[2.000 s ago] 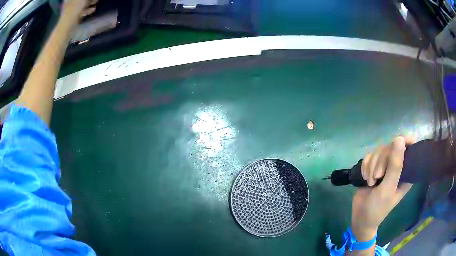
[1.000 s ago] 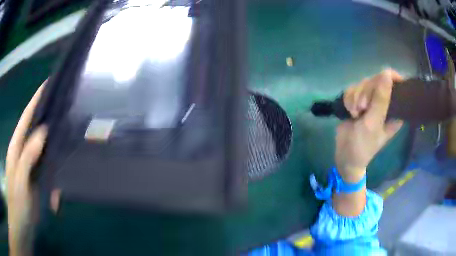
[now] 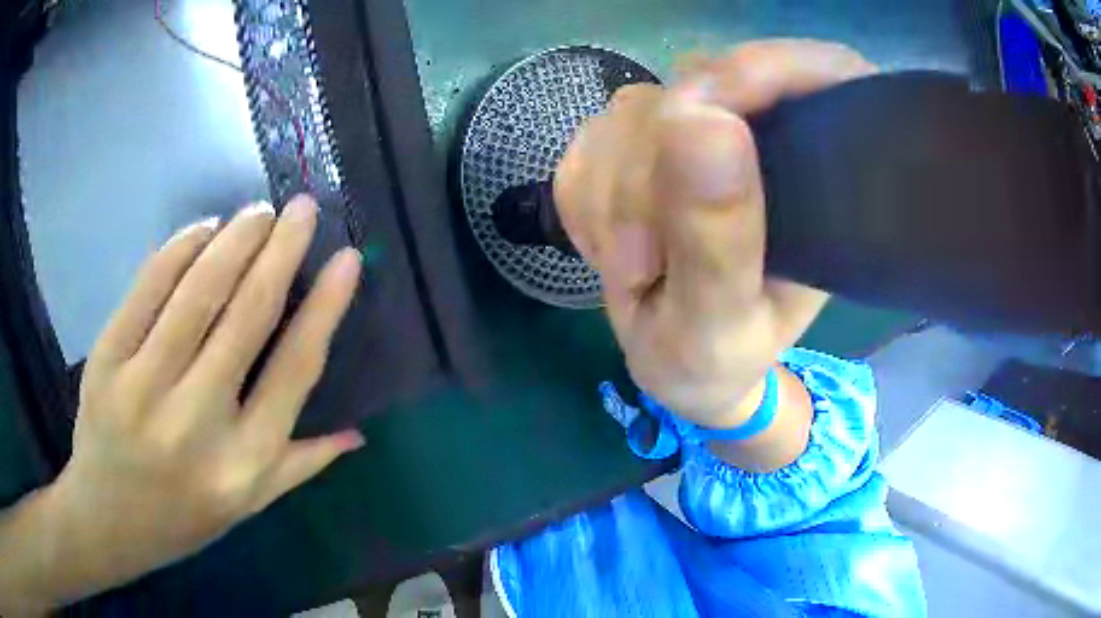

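My right hand [image 3: 688, 229] grips the electric screwdriver [image 3: 930, 199], a thick dark cylinder. Its black nose is over the round perforated screw plate [image 3: 519, 133]; whether the tip touches the plate cannot be told. My left hand [image 3: 199, 374] lies flat with fingers spread, fingertips on the device unit [image 3: 133, 145] and its circuit strip [image 3: 290, 109]. The unit shows a large silver area and thin red wires. It sits in a black tray [image 3: 392, 205], left of the screw plate. My left hand grips nothing.
The dark green bench [image 3: 483, 447] has its front edge running below both hands. A white box [image 3: 1002, 495] stands at the lower right, off the bench. A blue object [image 3: 1020, 48] and cables are at the upper right. Light shoe-like shapes [image 3: 420, 596] show at the bottom.
The tray with the unit has come onto the bench and now rests at the left. My left hand has moved from its side onto the unit. My right hand has brought the screwdriver left, over the plate.
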